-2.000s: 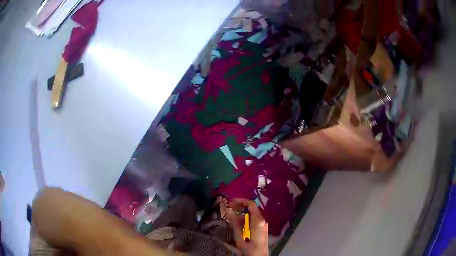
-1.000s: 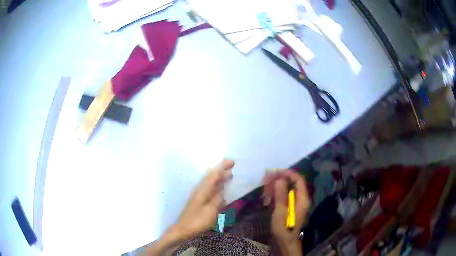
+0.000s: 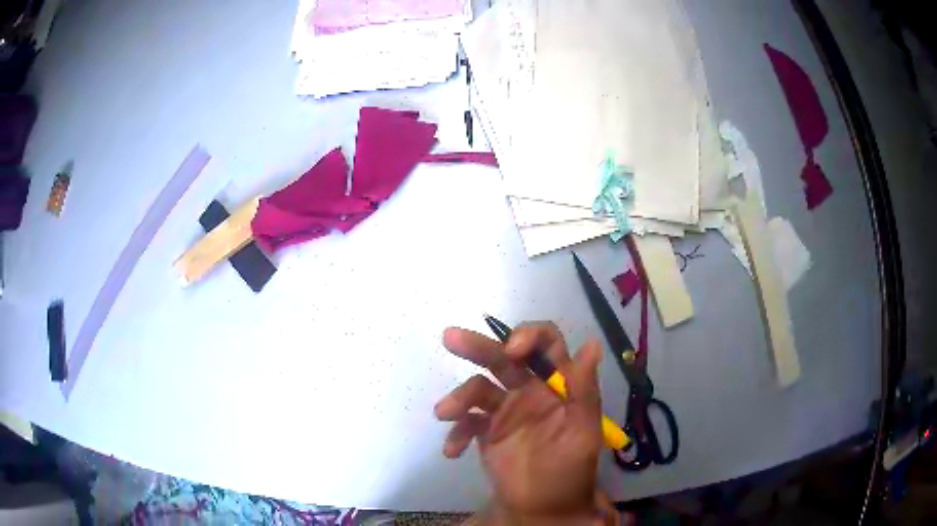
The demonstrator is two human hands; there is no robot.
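My right hand [image 3: 539, 431] is at the lower middle of the view, palm turned up with fingers spread and curled. It holds a marker pen [image 3: 557, 382] with a black tip and yellow barrel between its fingers, the tip pointing up and left. My left hand is not in view. Tailor's shears [image 3: 629, 354] lie just right of the hand, blades pointing away; the pen's rear end overlaps their handles in view. Stacked cream card patterns [image 3: 606, 103] with a mint-green tie strip [image 3: 614, 195] lie beyond them.
Magenta cut pieces [image 3: 385, 164] touch a tan strip [image 3: 221, 241] crossed over a black bar [image 3: 252, 265]. A translucent strip [image 3: 134, 262] lies left. Papers [image 3: 375, 57] lie at the far side, pattern strips [image 3: 765, 293] and a magenta piece [image 3: 796, 98] at right.
The view has swung from the scraps below the edge onto the table. My right hand has turned palm up, still with the pen. My left hand has left the view.
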